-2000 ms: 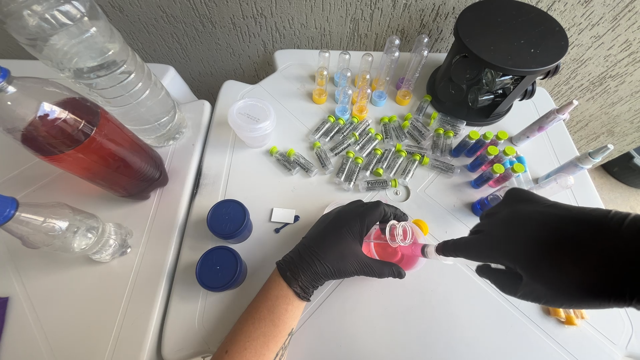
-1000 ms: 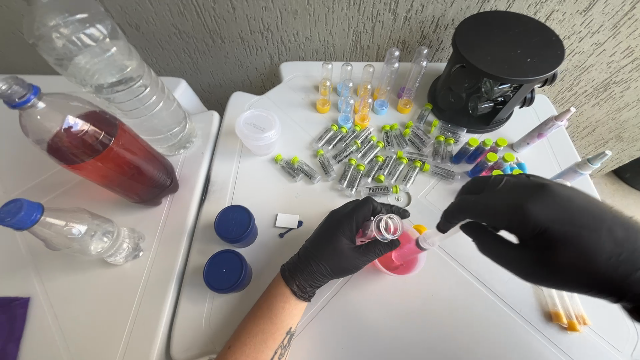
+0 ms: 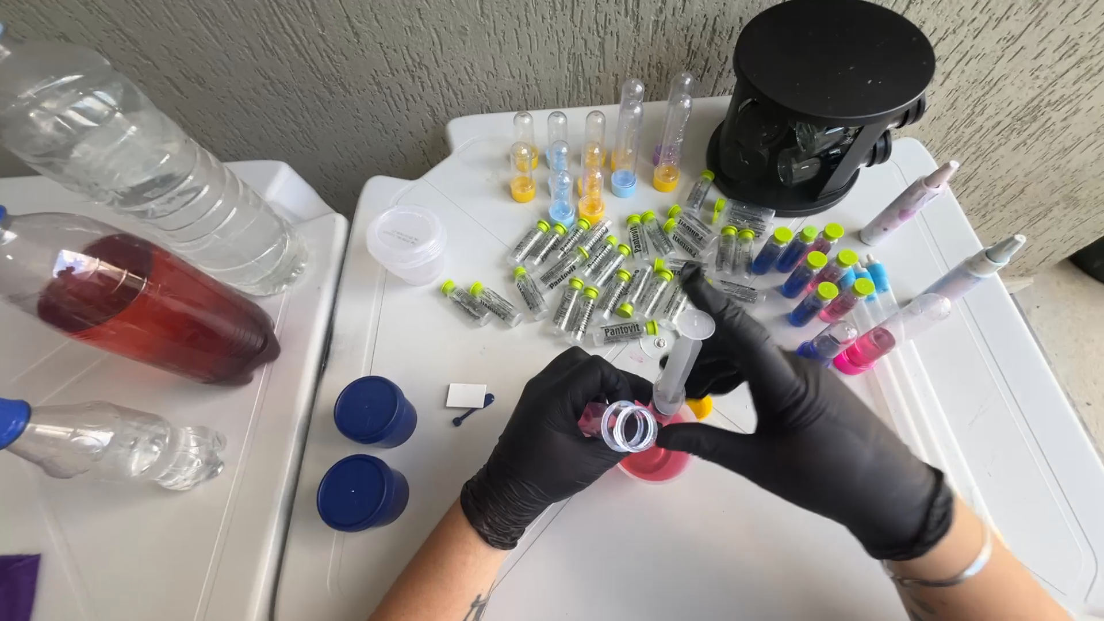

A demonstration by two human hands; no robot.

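Note:
My left hand (image 3: pixel 548 444), in a black glove, holds a clear plastic tube (image 3: pixel 628 427) with its open mouth facing up. Some pink shows through the tube's side. Beside that mouth, my right hand (image 3: pixel 802 414), also gloved in black, is around a clear plastic syringe (image 3: pixel 680 366), its round plunger end upward; the gloved fingers are partly hidden behind it. A small cup of pink liquid (image 3: pixel 657 464) stands beneath both hands, partly covered by them. Behind the syringe lies a yellow cap (image 3: pixel 700 406). The syringe's tip is hidden.
Many green-capped vials (image 3: pixel 565 306) lie beyond my hands, with capped tubes (image 3: pixel 522 172) upright behind. Filled vials (image 3: pixel 811 302) and a pink-filled tube (image 3: pixel 867 348) are at right, near a black round stand (image 3: pixel 832 60). Blue-lidded jars (image 3: pixel 362 492) and bottles (image 3: pixel 155 302) are at left.
My right hand has turned, with thumb and forefinger spread and the syringe now more upright between them. Beside the filled vials at right, a pink-filled tube now shows. My left hand keeps hold of its tube.

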